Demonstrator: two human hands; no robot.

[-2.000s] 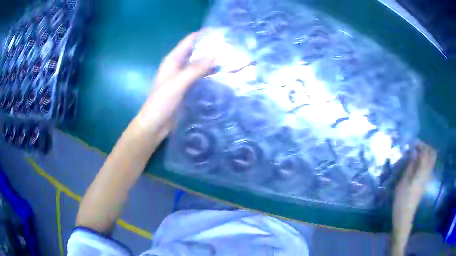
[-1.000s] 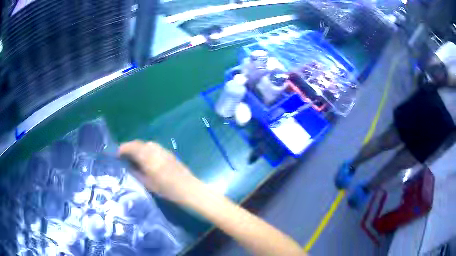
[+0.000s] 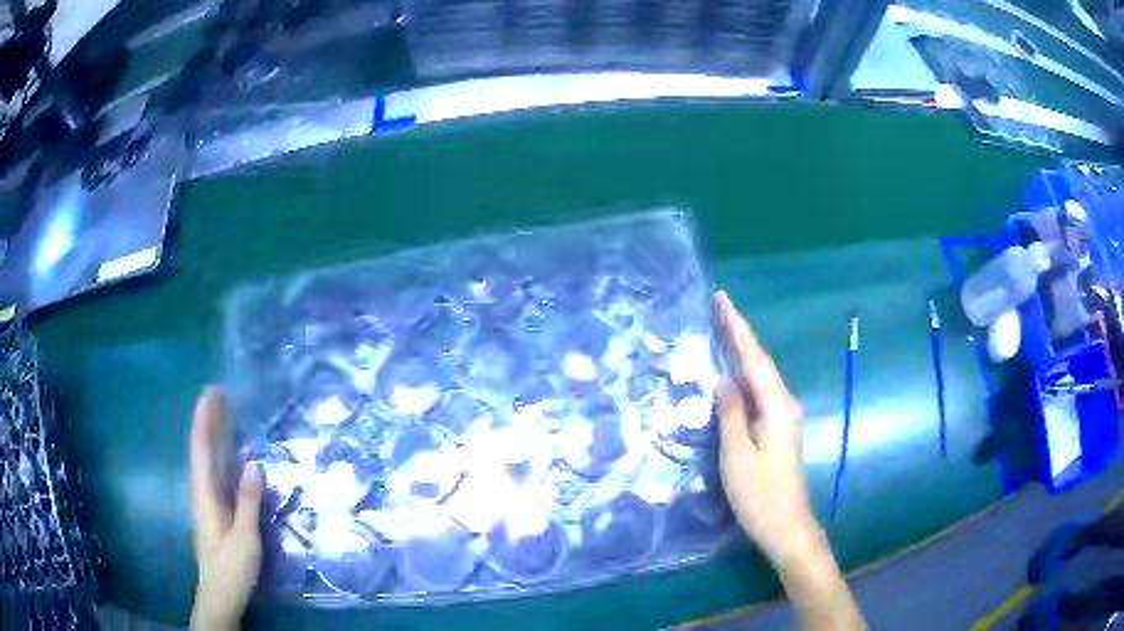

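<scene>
A clear blister tray point(image 3: 487, 407) with rows of round pockets lies level in front of me, over the green mat, with strong glare on its nearer half. Dim round shapes show in the pockets; glare and blur hide their detail. My left hand point(image 3: 228, 499) holds the tray's left edge, fingers outside and thumb near the top. My right hand point(image 3: 762, 444) holds its right edge. I cannot tell whether the tray rests on the mat or is slightly raised.
Two thin blue brushes point(image 3: 847, 401) lie on the green mat point(image 3: 555, 166) at right. A white bottle point(image 3: 1005, 286) stands by blue bins point(image 3: 1079, 431) at far right. Stacked trays point(image 3: 35, 475) are at the left edge. A grey shiny panel point(image 3: 105, 222) lies at far left.
The view has swung back from the right side to the bench front. The tray is now central, and both hands show on its edges; one second ago only one hand was visible.
</scene>
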